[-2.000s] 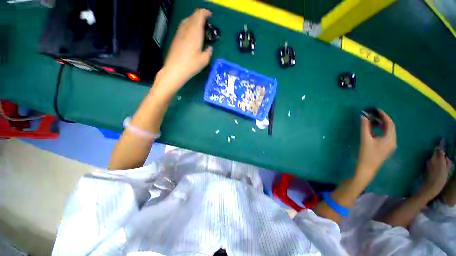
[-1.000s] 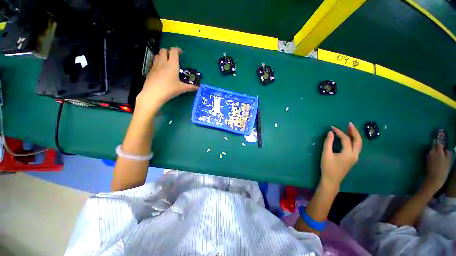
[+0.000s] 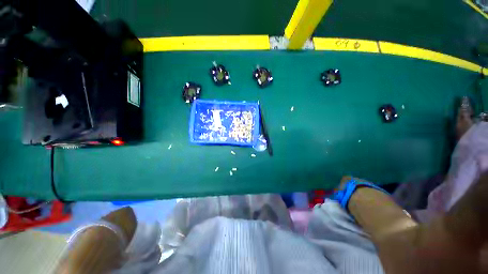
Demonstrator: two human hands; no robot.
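Observation:
Several small black units with silvery spots stand spaced out on the green mat; one unit (image 3: 191, 92) is at the blue tray's upper left corner and another (image 3: 388, 112) is farthest right. The blue tray (image 3: 192, 124) holds tiny white and cream bits. A dark thin stick (image 3: 266, 134) and a white blob (image 3: 260, 143) lie at its right side. My left hand (image 3: 124, 220) is low at the left, off the bench, blurred. My right hand (image 3: 345, 183) is at the bench's front edge, mostly hidden by its wrist and blue band. Neither hand's fingers can be made out.
A black machine (image 3: 80, 101) with a red light and a cable stands at left. Tiny white bits are scattered on the mat. Yellow tape (image 3: 208, 43) and a yellow post (image 3: 307, 21) are at the back. Another person's hand (image 3: 464, 115) is at far right; red stools are below.
My left hand has left the unit beside the tray and dropped below the bench edge. My right hand has drawn back from the rightmost unit, which it released earlier. The camera view has shifted.

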